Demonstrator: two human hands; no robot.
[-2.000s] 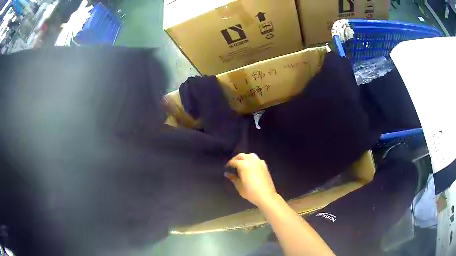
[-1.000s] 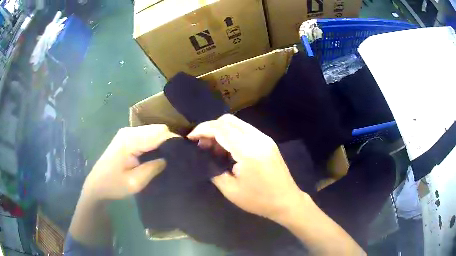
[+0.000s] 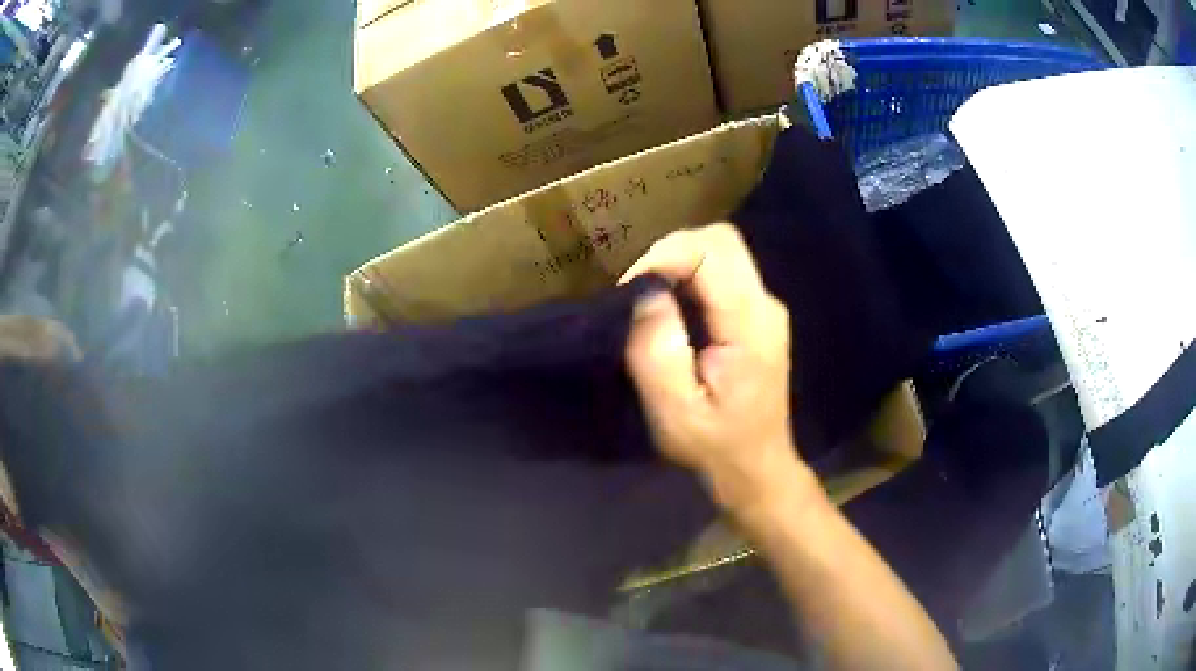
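Observation:
A broad black garment piece (image 3: 394, 459) is stretched across the view, blurred at the left and lower middle. My right hand (image 3: 715, 354) pinches its upper right corner between thumb and fingers, over the open carton (image 3: 525, 249). My left hand (image 3: 37, 341) is at the far left edge, cut off and blurred, at the other upper corner of the piece. The open carton has handwriting on its flap, and more dark fabric (image 3: 839, 262) hangs over its right side. The stretched piece hides much of the carton.
Closed cartons (image 3: 551, 98) with black logos stand behind the open one. A blue plastic basket (image 3: 971, 98) with clear plastic and dark pieces is at the upper right. A white table (image 3: 1076, 197) with a dark strip (image 3: 1148, 420) is at the right. Green floor shows at the left.
The hands were close together over the bunched fabric. My left hand has moved to the far left and my right hand slightly up and right, and the piece is now spread between them.

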